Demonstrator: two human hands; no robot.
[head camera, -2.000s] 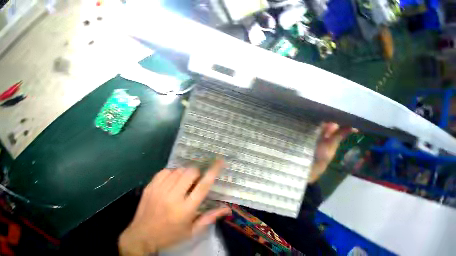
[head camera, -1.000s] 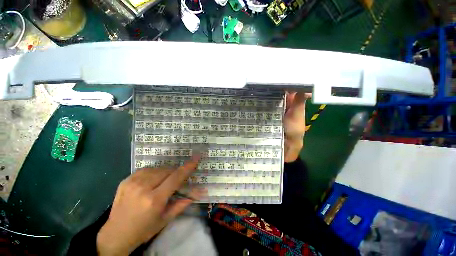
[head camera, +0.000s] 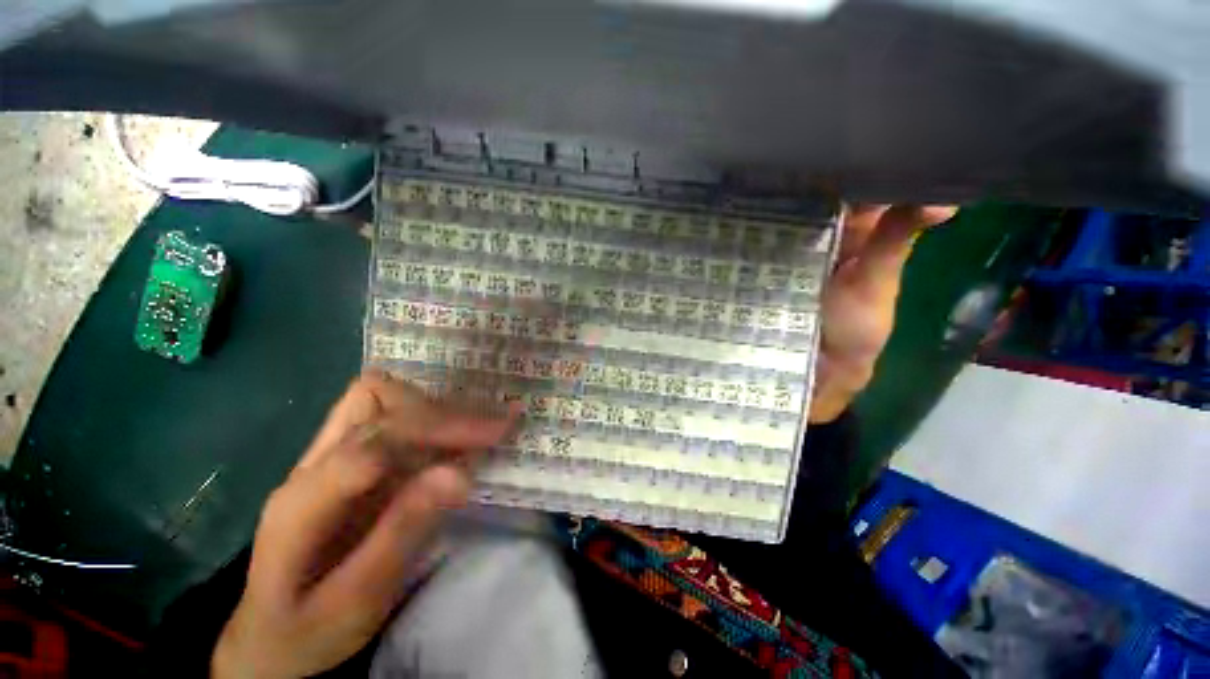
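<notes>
The component sample box (head camera: 664, 345) is open in front of me, with rows of small labelled compartments facing up. Its lid (head camera: 743, 100) stands across the top of the view, dark and blurred. My right hand (head camera: 869, 305) holds the box by its right edge, thumb side showing. My left hand (head camera: 358, 517) lies over the lower left of the box, fingers spread and blurred over the lower rows; I see nothing held in it. The green circuit board (head camera: 182, 297) lies on the dark green mat (head camera: 266, 318) to the left.
A white cable and plug-like piece (head camera: 252, 183) lie beyond the circuit board. A pale stained board (head camera: 53, 199) is at the far left. At the right are a white panel (head camera: 1062, 464), a blue tray (head camera: 916, 557) with a clear bag, and blue racks (head camera: 1115, 265). A patterned strap (head camera: 703, 584) hangs below the box.
The view has turned and the lid has gone from a thin white edge to a broad dark surface across the top. My left hand has moved left and down, its pointing finger no longer extended alone.
</notes>
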